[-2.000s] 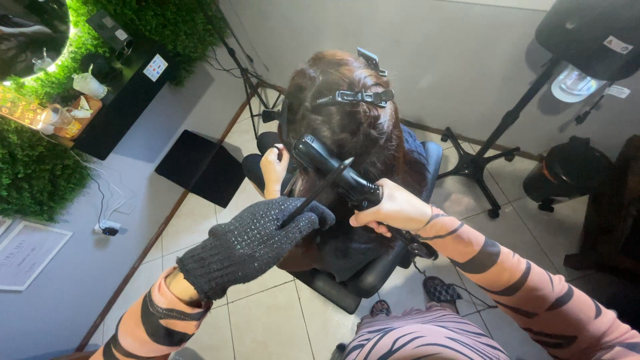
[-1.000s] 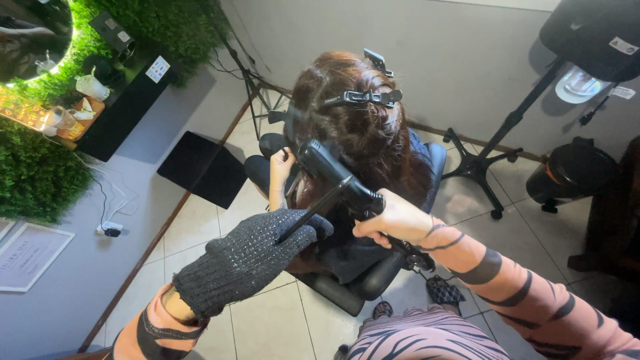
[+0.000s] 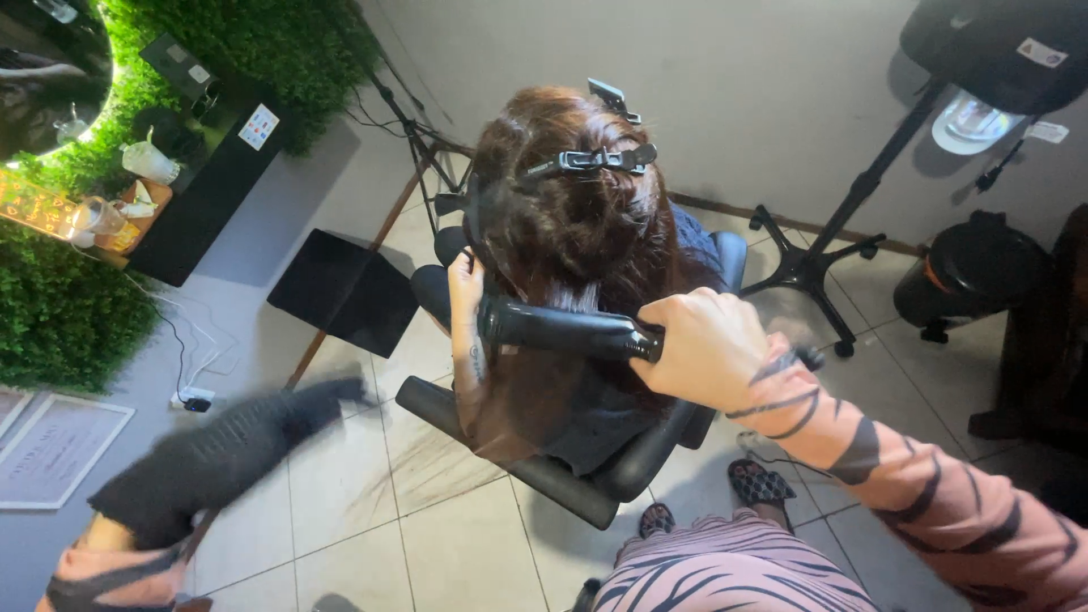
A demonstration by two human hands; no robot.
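A black hair straightener (image 3: 565, 330) is gripped by its handle in my right hand (image 3: 710, 344). It lies across the brown hair (image 3: 569, 212) of a seated person, below the back of the head, at a lock of hair. One black sectioning clip (image 3: 599, 161) crosses the crown and another clip (image 3: 614, 100) sits near the top of the head. My left hand (image 3: 263, 438), in a dark knitted glove, is at the lower left, away from the hair and blurred by motion. Whether it holds anything cannot be told. Blurred hair strands spread over the floor tiles between it and the chair.
The person sits in a black salon chair (image 3: 552, 489). A wheeled stand (image 3: 807, 268) with a hood and a black bin (image 3: 977, 268) are at the right. A black shelf (image 3: 212, 195) with cups and a lit mirror are at the left, above a black square panel (image 3: 340, 291).
My left hand has moved away from the hair to the lower left. The straightener, earlier slanted beside my gloved hand, now lies nearly level across the hair, still in my right hand.
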